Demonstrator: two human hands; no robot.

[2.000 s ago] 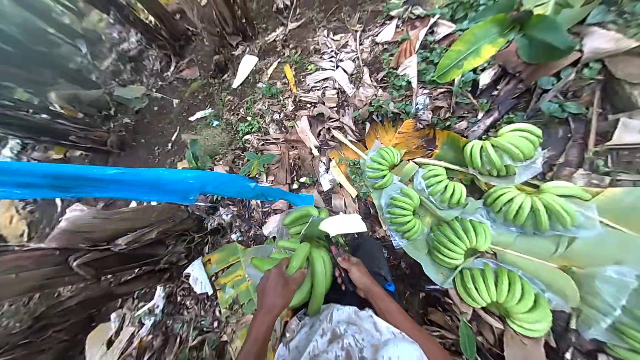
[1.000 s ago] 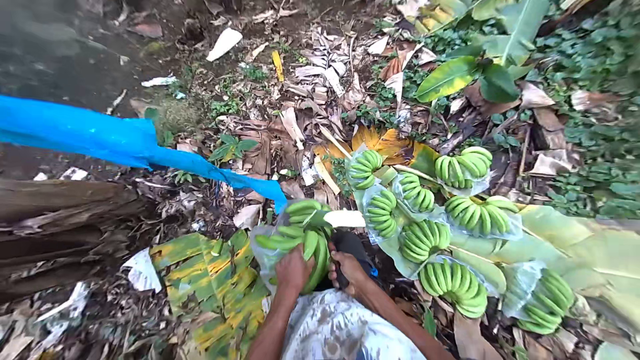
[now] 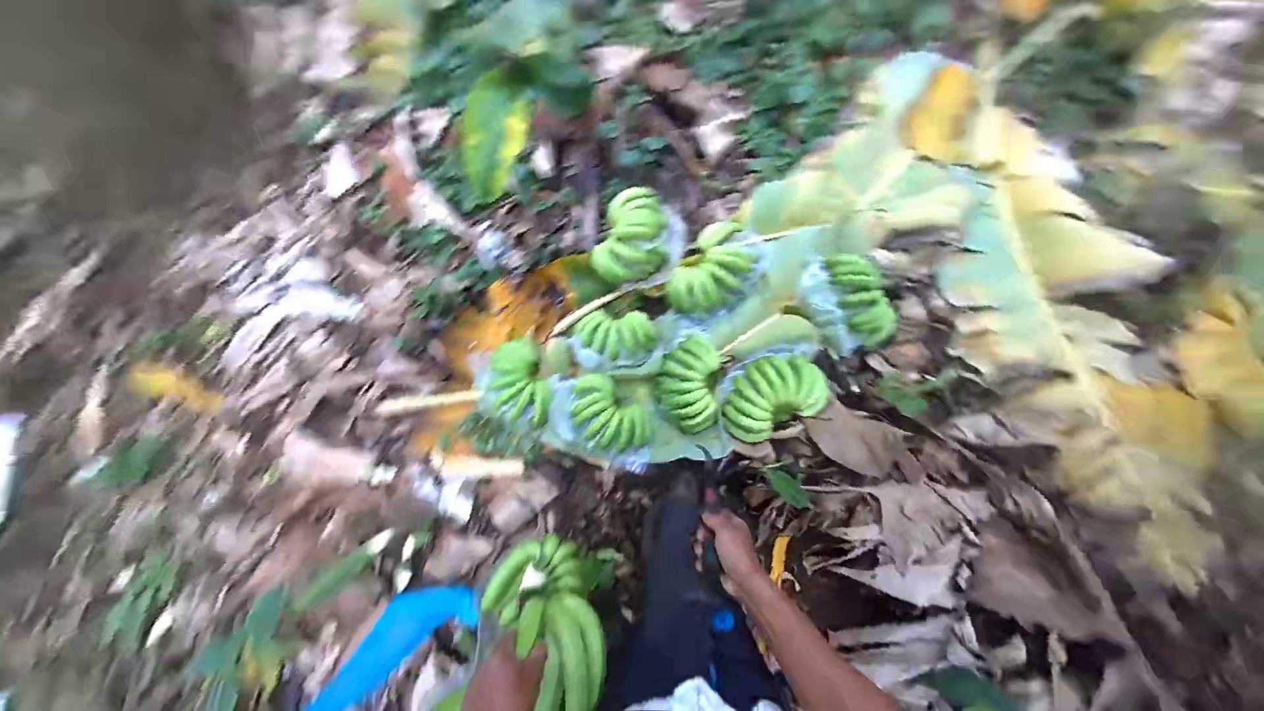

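Note:
My left hand [image 3: 506, 673] grips a green banana hand [image 3: 568, 632] at the bottom of the view, with a pale cut crown on top and more green fruit behind it. My right hand [image 3: 726, 541] is closed beside my dark-clad leg, around the handle of a thin dark tool [image 3: 709, 474], perhaps a curved knife; blur hides its shape. Beyond both hands, several green banana hands [image 3: 688, 383] lie on a banana leaf [image 3: 681, 444], with clear plastic sheets between them. One more banana hand [image 3: 861, 301] lies in plastic at their right.
Blue plastic sheeting [image 3: 395, 642] lies at the lower left near the held fruit. Dry leaves [image 3: 918, 533] litter the ground. A large yellowing banana leaf [image 3: 1027, 267] spreads at the right, and green undergrowth [image 3: 780, 79] grows at the far side.
The view has swung right. My right hand has moved away from the held bananas, where it was close beside them; my left hand remains on them.

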